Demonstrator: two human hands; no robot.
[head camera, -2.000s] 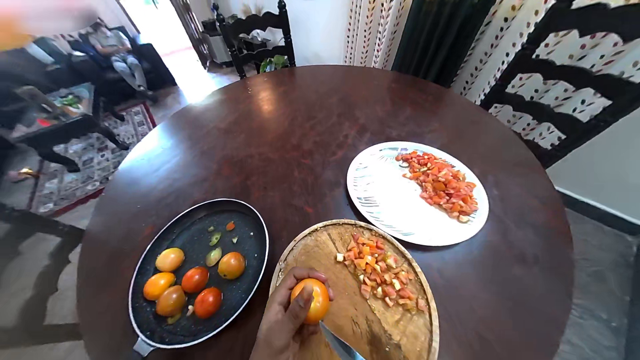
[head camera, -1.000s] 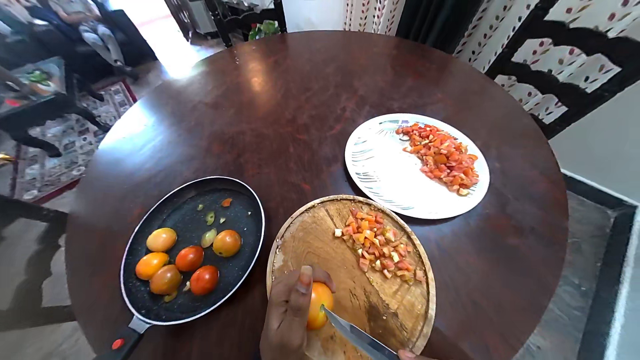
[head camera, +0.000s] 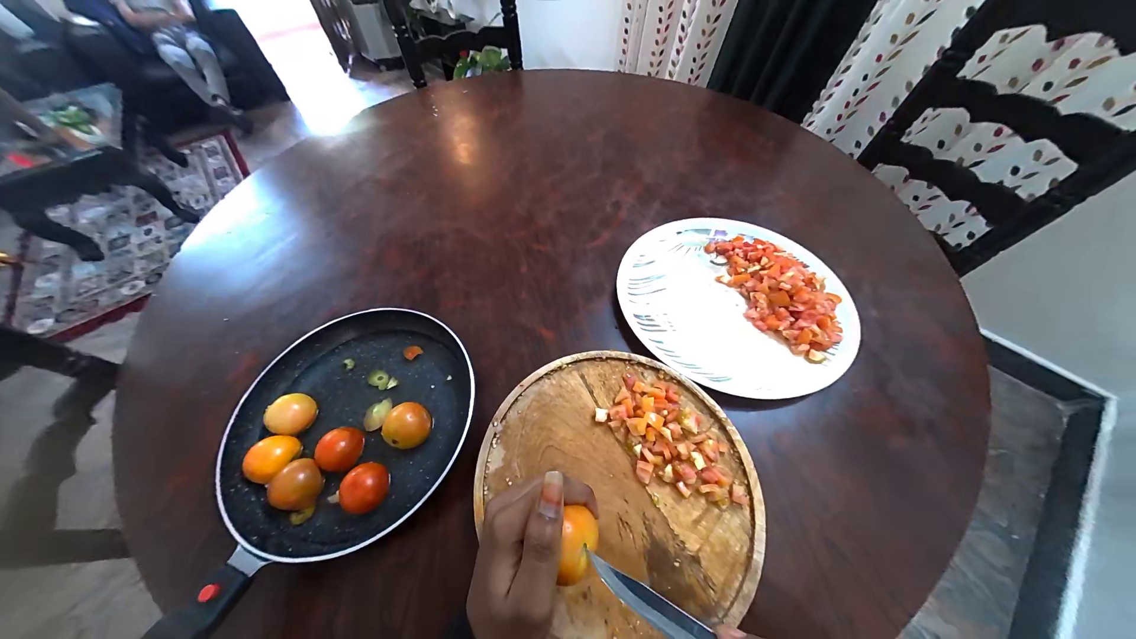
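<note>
My left hand (head camera: 532, 555) grips an orange-yellow tomato (head camera: 578, 543) over the round wooden cutting board (head camera: 550, 417). The tip of a knife (head camera: 652, 608) touches the tomato's right side. Only a fingertip of my right hand (head camera: 732, 632) shows, at the handle end of the knife by the bottom edge; the rest is out of view. Diced tomato (head camera: 674, 439) lies on the right part of the board. Behind it, a white patterned plate (head camera: 679, 306) bears a heap of chopped tomato (head camera: 781, 297).
Left of the board, a black frying pan (head camera: 342, 541) holds several whole tomatoes (head camera: 340, 449) and small scraps, its handle (head camera: 209, 599) toward me. Dark chairs (head camera: 976, 115) stand around the round wooden table (head camera: 532, 177). A seated person (head camera: 182, 44) is far off at the upper left.
The knife's tip has come up against the tomato, and a right fingertip now shows at its handle end. The left hand still holds the tomato over the board.
</note>
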